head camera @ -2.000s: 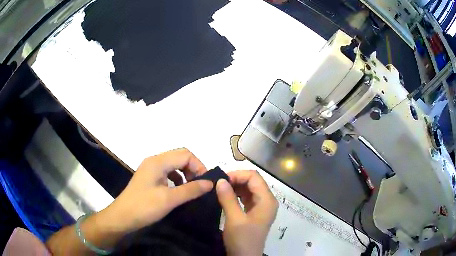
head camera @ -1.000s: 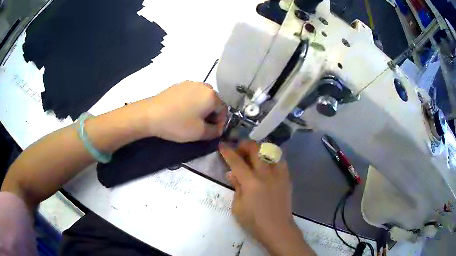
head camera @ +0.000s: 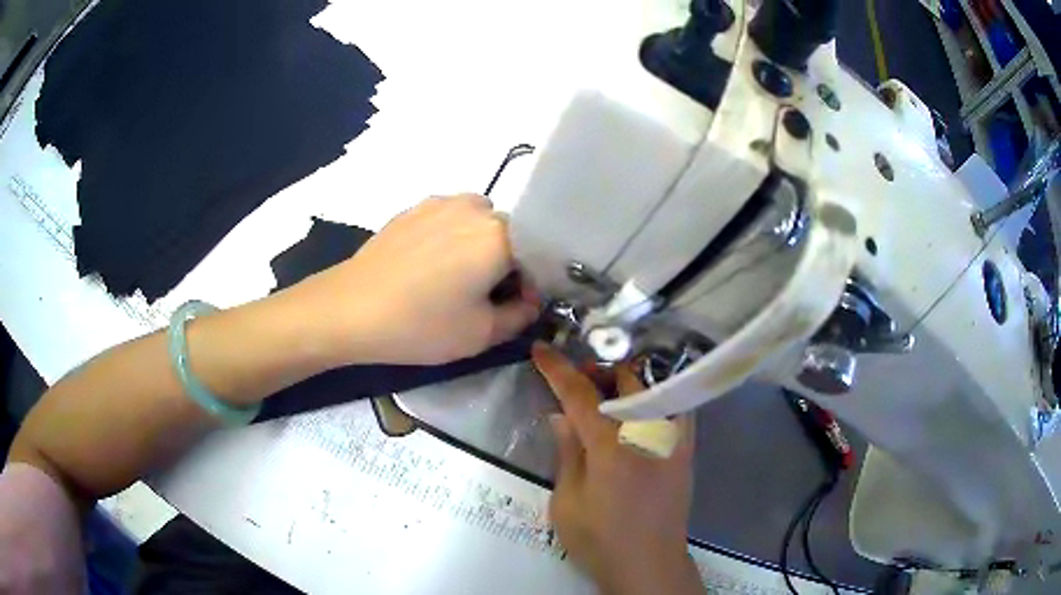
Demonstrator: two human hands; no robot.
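A black cut piece (head camera: pixel 384 379) lies under my left forearm and runs right to the presser foot (head camera: pixel 564 316) of the cream-white sewing machine head (head camera: pixel 652 174). Another corner of black cloth shows above my forearm. My left hand (head camera: pixel 448 279) is at the left of the foot, its curled fingers on the cloth. My right hand (head camera: pixel 617 477) is below the foot, its fingertips at the cloth's edge and partly hidden by the head. The needle point cannot be made out.
A large black stack of cut pieces (head camera: pixel 209 128) lies left on the white table (head camera: pixel 454 70). Red-and-black snips (head camera: pixel 828 432) with a dark cord lie right of my right hand. A bent wire guide (head camera: pixel 503 166) stands behind my left hand. A printed ruler (head camera: pixel 465 494) marks the near edge.
Both hands have gone from holding the cloth above the near table to the presser foot. Since one second ago, the head looms larger and a cloth corner shows above my left forearm.
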